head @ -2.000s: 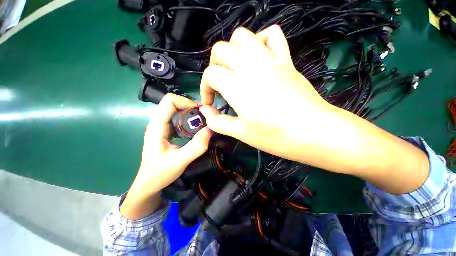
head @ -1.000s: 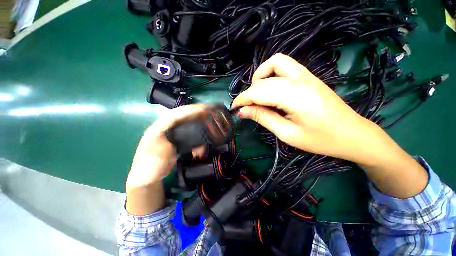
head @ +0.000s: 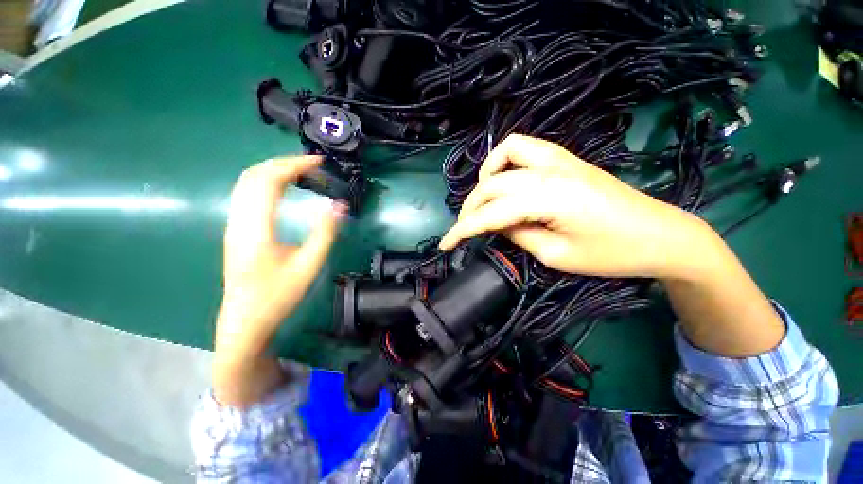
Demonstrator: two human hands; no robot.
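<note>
My left hand [head: 270, 260] is blurred, with thumb and fingers apart around the near end of a black connector housing [head: 352, 184]; whether it grips is unclear. My right hand [head: 544, 208] is curled, its fingertips at the cords above the near pile; whether they hold anything is hidden. Just below the right hand lies a black housing [head: 468, 298] with an orange sealing ring [head: 503, 267] around it. More housings, several with orange bands, are heaped at the table edge by my lap.
Housings without a visible band, one with a pale socket [head: 331, 127], lie farther off. Black cable leads [head: 568, 76] spread behind my right hand, silvery plugs [head: 787, 180] at the right. Loose red-orange rings [head: 854, 241] lie at the far right. A blue bin [head: 345, 425] is below the edge.
My left hand has let go of the housing it held and moved left and up to another one. A banded housing now lies on the near pile. My right hand has come down slightly.
</note>
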